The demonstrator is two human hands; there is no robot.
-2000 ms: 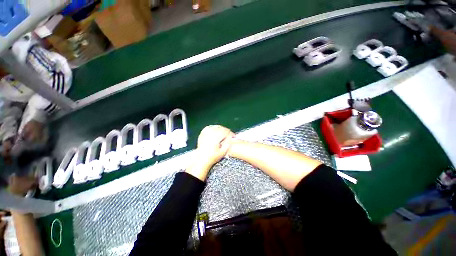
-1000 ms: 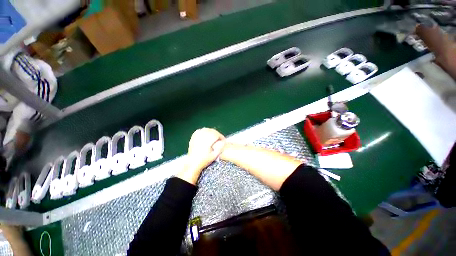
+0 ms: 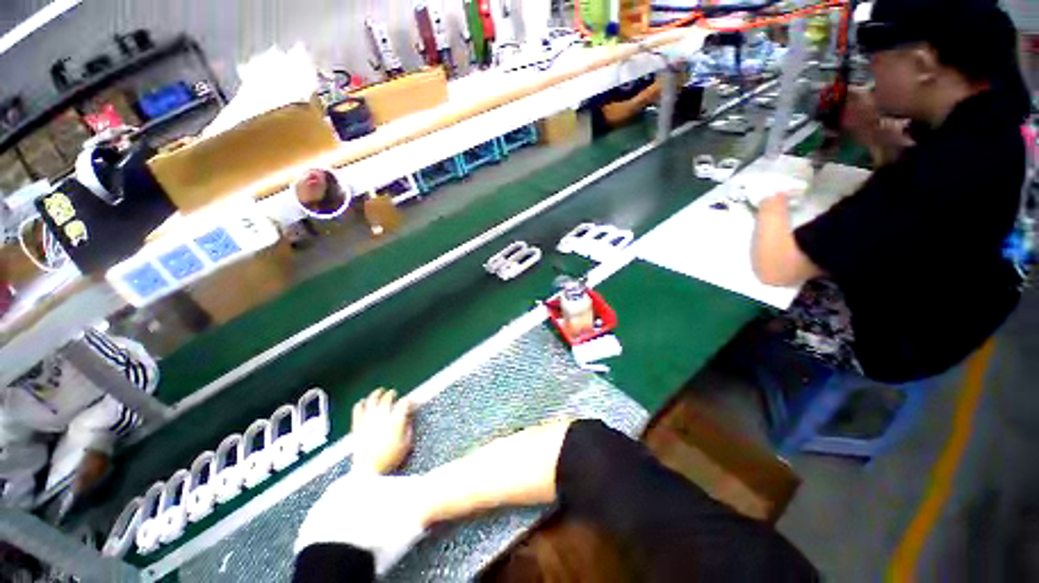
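Pale loop-shaped housings (image 3: 253, 450) stand side by side in a slanted row on the conveyor belt at the left. My left hand (image 3: 382, 430) is bare and empty, fingers a little apart, at the rail right of the row. My right hand (image 3: 362, 518) wears a white glove and lies across my left wrist and forearm. Its fingers cannot be made out, nor whether it grips the wrist. Neither hand touches a housing.
Bubble wrap (image 3: 513, 393) lies under my arms. A red bin (image 3: 602, 310) holds a bottle (image 3: 577, 308), with a white slip (image 3: 596, 350) beside it. More housings (image 3: 595, 239) lie farther up the belt. A person (image 3: 923, 205) works at a white sheet (image 3: 712, 245) on the right.
The view has tilted up and swung, bringing the person at right and the shelves into sight. My hands were clasped together; now my left fingers show apart and my right hand lies over the wrist.
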